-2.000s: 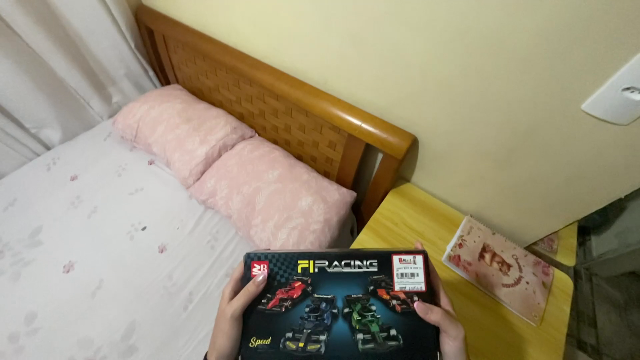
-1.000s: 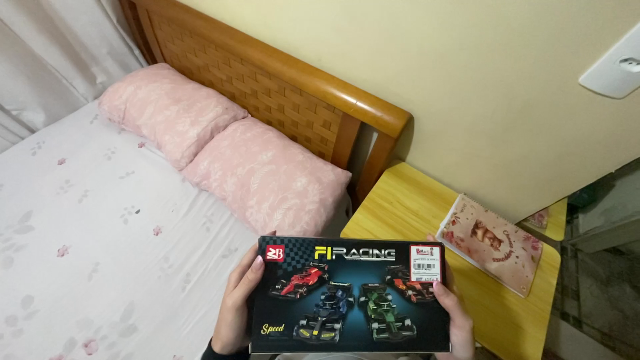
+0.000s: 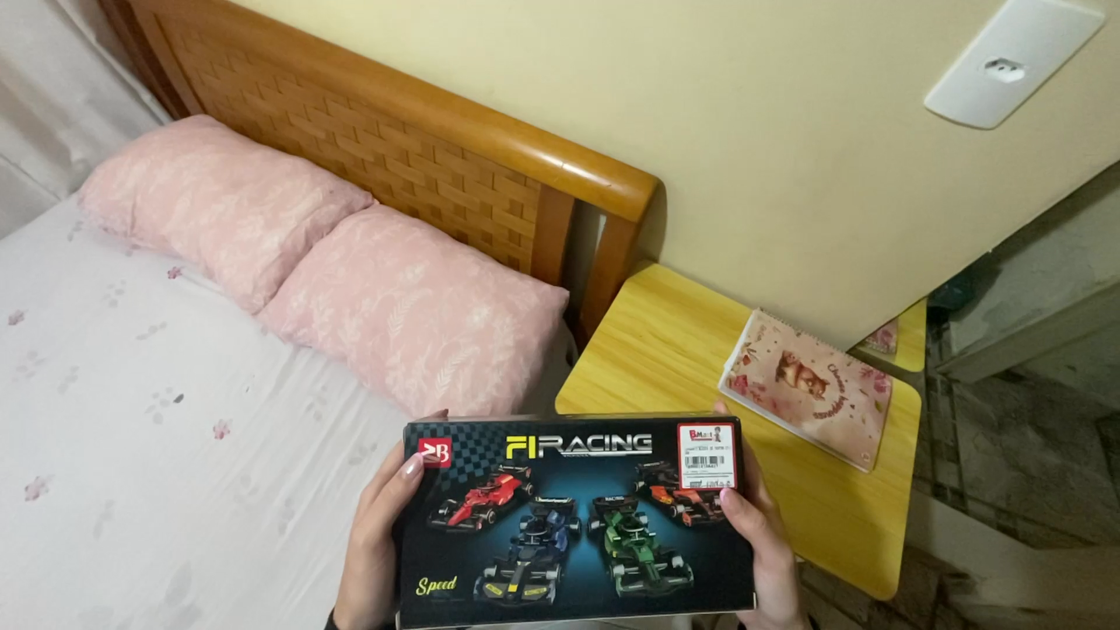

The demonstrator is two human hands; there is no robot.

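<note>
A dark cardboard toy box (image 3: 577, 542) with pictures of several racing cars is held level at the bottom centre, its printed face towards the camera. My left hand (image 3: 378, 534) grips its left end, the thumb on the front face near the red logo. Around the right end closes my right hand (image 3: 763, 542), its thumb just below a white barcode label. The other fingers of both hands are mostly hidden behind the box.
A bed with a white floral sheet (image 3: 175, 455) and two pink pillows (image 3: 429, 306) lies left, against a wooden headboard (image 3: 394, 140). On the yellow wooden bedside table (image 3: 647, 332) rests a spiral notebook (image 3: 809, 385). A wall socket (image 3: 1006, 68) is at upper right.
Both hands still hold the box by its ends. Its printed face, lower and partly cut off two seconds ago, now shows almost whole. The view has shifted slightly.
</note>
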